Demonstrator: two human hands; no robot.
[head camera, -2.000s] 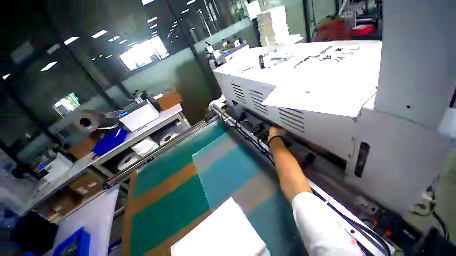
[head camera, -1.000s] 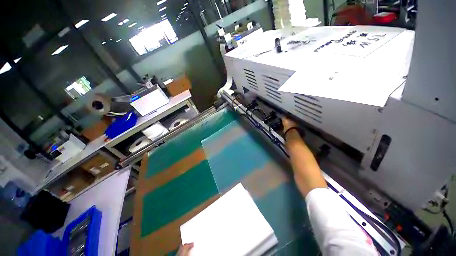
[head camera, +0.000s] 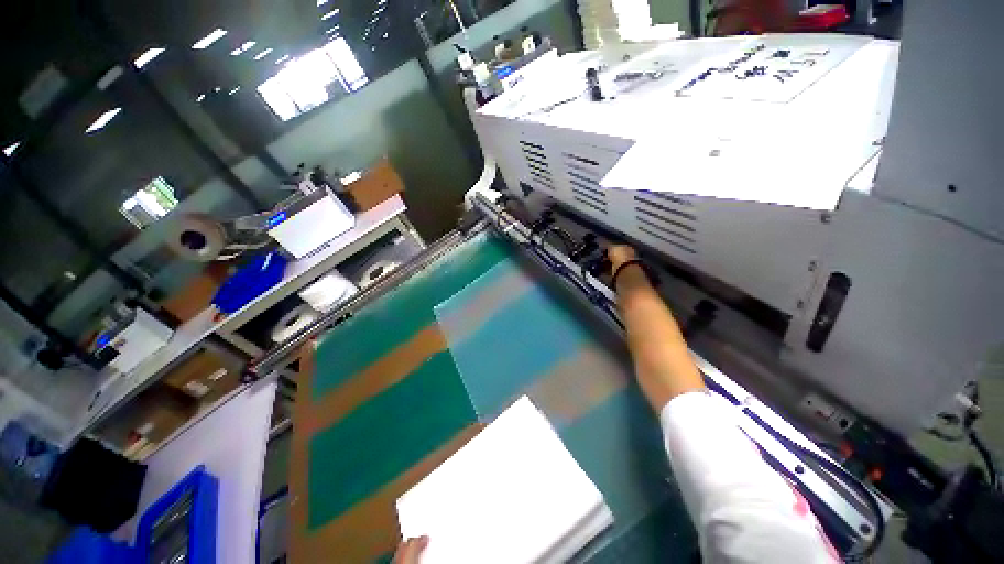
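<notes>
A hand-thick stack of white cut sheets (head camera: 504, 485) is at the bottom centre, over the delivery bed. My left hand (head camera: 411, 550) is at the stack's lower left edge, its fingers on the stack, mostly cut off by the frame. My right arm reaches forward over the metal bar (head camera: 573, 275) with black fittings and cables. My right hand (head camera: 621, 259) is at a black fitting beside the white machine; its fingers are partly hidden, so its hold cannot be told. A clear plastic sheet (head camera: 506, 342) lies on the green and brown delivery bed (head camera: 374, 468).
The large white sheet cutting machine (head camera: 705, 209) stands along the right. Benches at the left hold a white benchtop machine (head camera: 312, 225), a material reel (head camera: 200, 238) and a blue bag-like item (head camera: 249, 282). A blue plastic tray (head camera: 182, 518) is at the lower left.
My left hand has come into view at the stack, which shows more fully than two seconds ago. My right hand stays at the bar's fittings. The camera view has shifted slightly.
</notes>
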